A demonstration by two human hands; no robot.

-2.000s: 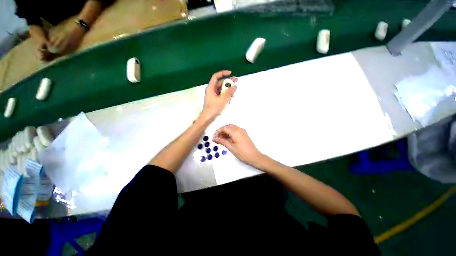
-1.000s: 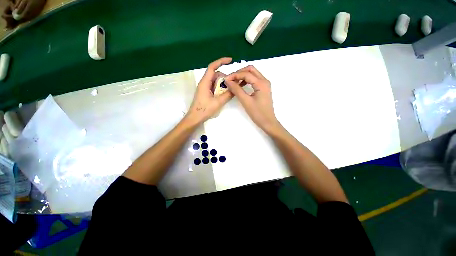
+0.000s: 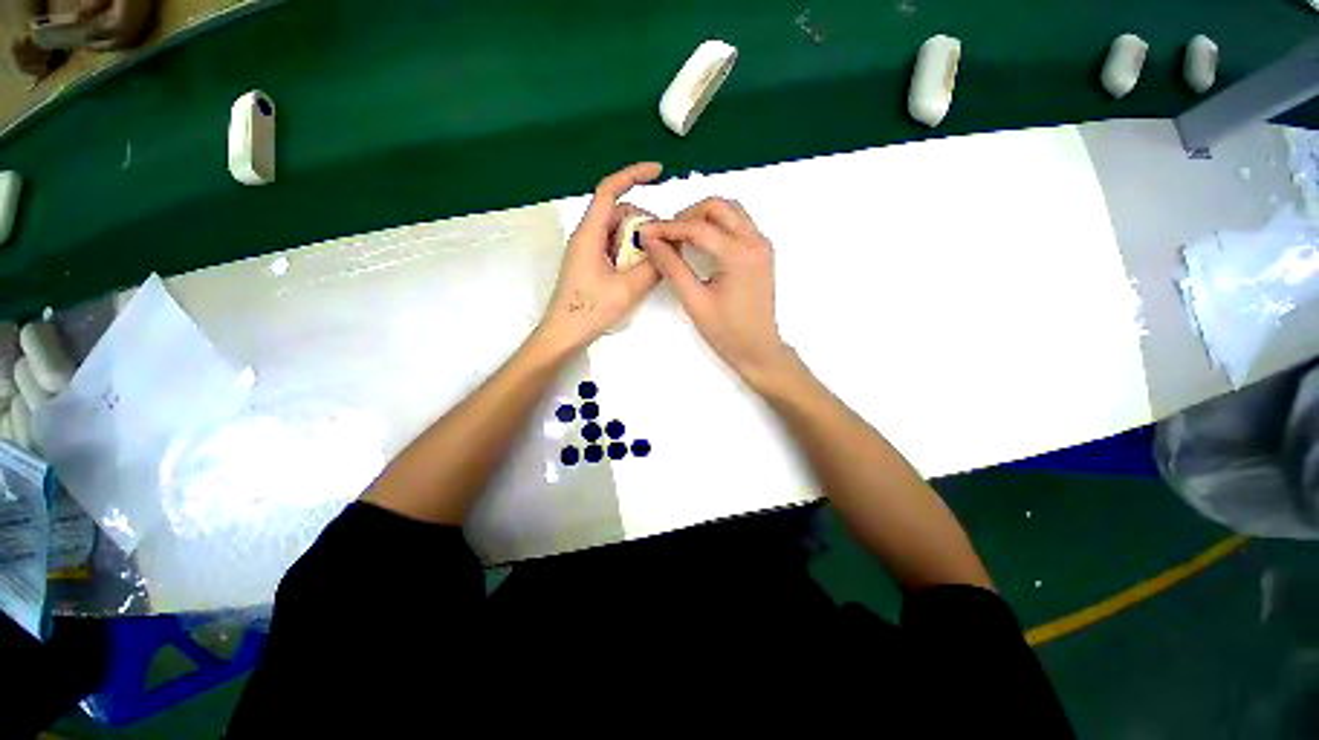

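My left hand (image 3: 590,275) holds a white plastic housing (image 3: 629,249) upright near the table's far edge, with most of it hidden by the fingers. My right hand (image 3: 731,282) reaches to the housing's end, its thumb and fingertips at a small dark round disc there. Whether the fingers still grip the disc or only press it cannot be told. Several dark discs (image 3: 592,432) lie flat in a loose group on the white table sheet (image 3: 926,311), nearer my body.
Several white housings (image 3: 699,87) lie on the green conveyor belt (image 3: 477,116) beyond the table. A loose white sheet (image 3: 138,398) and piled housings (image 3: 47,357) are at left. Clear plastic (image 3: 1258,297) and a grey post (image 3: 1251,94) are at right. Another person's hand (image 3: 109,22) shows top left.
Since two seconds ago, my right hand has moved from beside the disc group up to the housing in my left hand. Over the last second both hands stay together there, with only slight finger movement.
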